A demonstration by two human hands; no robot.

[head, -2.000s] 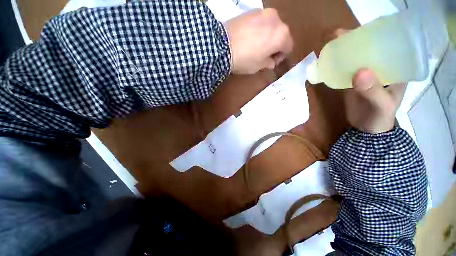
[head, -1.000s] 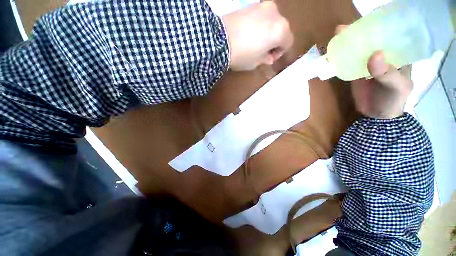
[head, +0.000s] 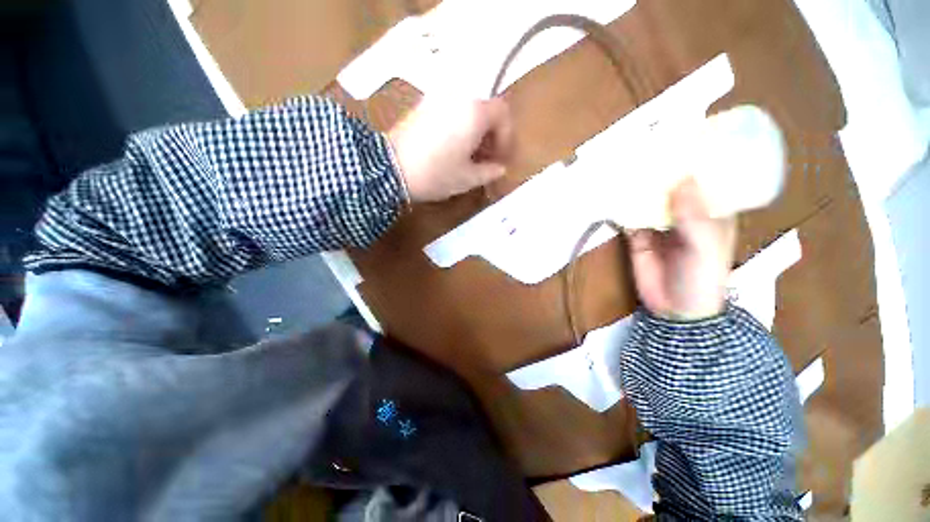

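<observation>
My right hand (head: 681, 255) holds the squeeze bottle (head: 750, 158), which looks white in glare and lies tilted over a white shaped piece (head: 540, 229). Its nozzle cannot be made out against the white. My left hand (head: 454, 148) is half curled beside that piece, over the brown panel (head: 408, 250), where one leg of a thin brown handle (head: 617, 56) runs down to the fingers. Whether the fingers grip the handle cannot be told. Another handle (head: 571, 280) arcs below the white piece, partly behind my right hand.
More white pieces lie on overlapping brown panels, one above (head: 413, 51) and one below (head: 591, 372). The white table covering (head: 892, 306) shows at the right. A tan board (head: 892, 474) is at the lower right. Dark floor (head: 102, 61) is at the upper left.
The view has shifted along the row, and both hands are over a different part of it. The bottle has moved from beside a white piece's end to over a white piece.
</observation>
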